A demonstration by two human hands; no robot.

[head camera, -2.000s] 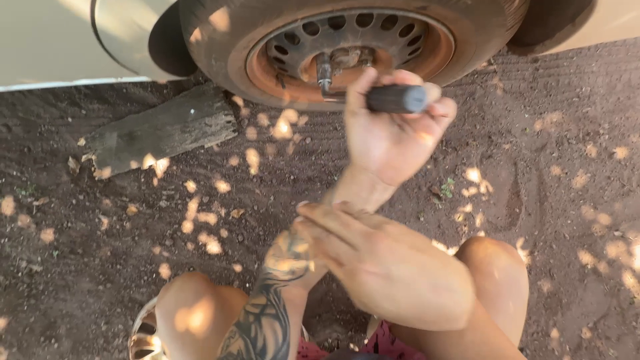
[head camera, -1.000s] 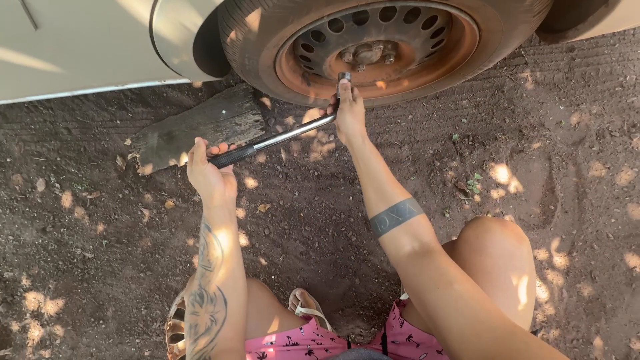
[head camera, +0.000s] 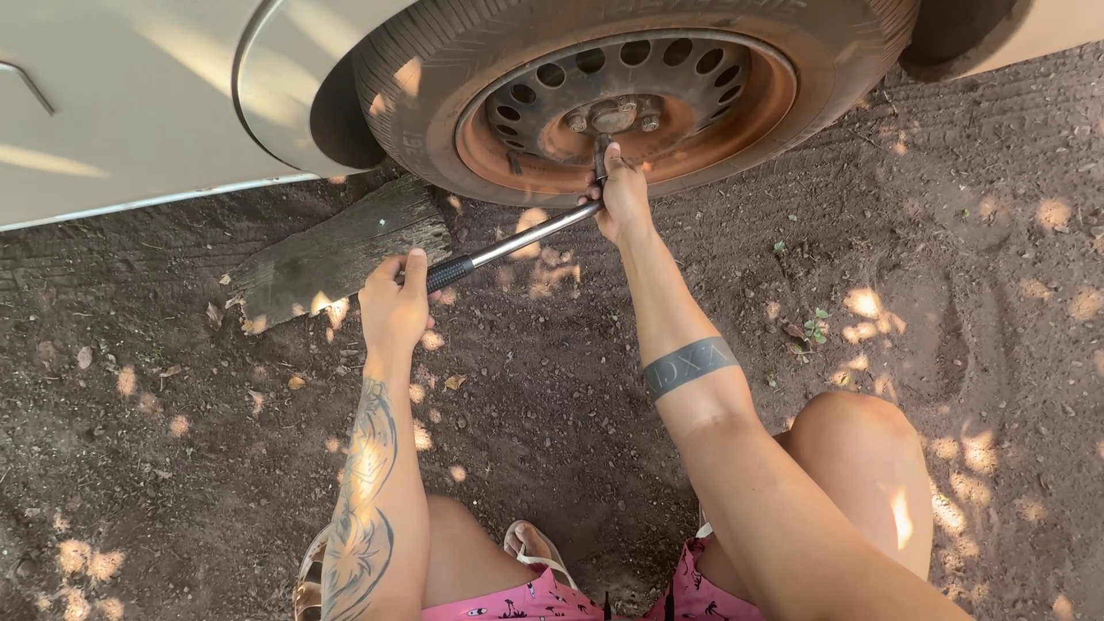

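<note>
A lug wrench (head camera: pixel 535 235) with a chrome bar and black grip slants from lower left up to a steel wheel (head camera: pixel 539 168) with a rusty rim. My left hand (head camera: pixel 398 302) is closed around the black grip. At the other end, my right hand (head camera: pixel 619 194) holds the wrench's bent head, whose socket (head camera: pixel 603 147) meets the lower part of the hub. Lug bolts (head camera: pixel 649 122) show beside the hub cap (head camera: pixel 613 115). Whether the socket is fully seated on a bolt cannot be told. The tire (head camera: pixel 414 112) surrounds the rim.
A weathered wooden board (head camera: pixel 345 250) lies on the soil left of the tire, below the cream vehicle body (head camera: pixel 155 103). My bent knee (head camera: pixel 862 448) is at the lower right, and a sandaled foot (head camera: pixel 535 545) is at the bottom. A small plant (head camera: pixel 811 329) grows at the right.
Two seconds ago one hand held the black grip at the right, with the other hand off the wrench; now the grip is at the left and both hands hold the wrench.
</note>
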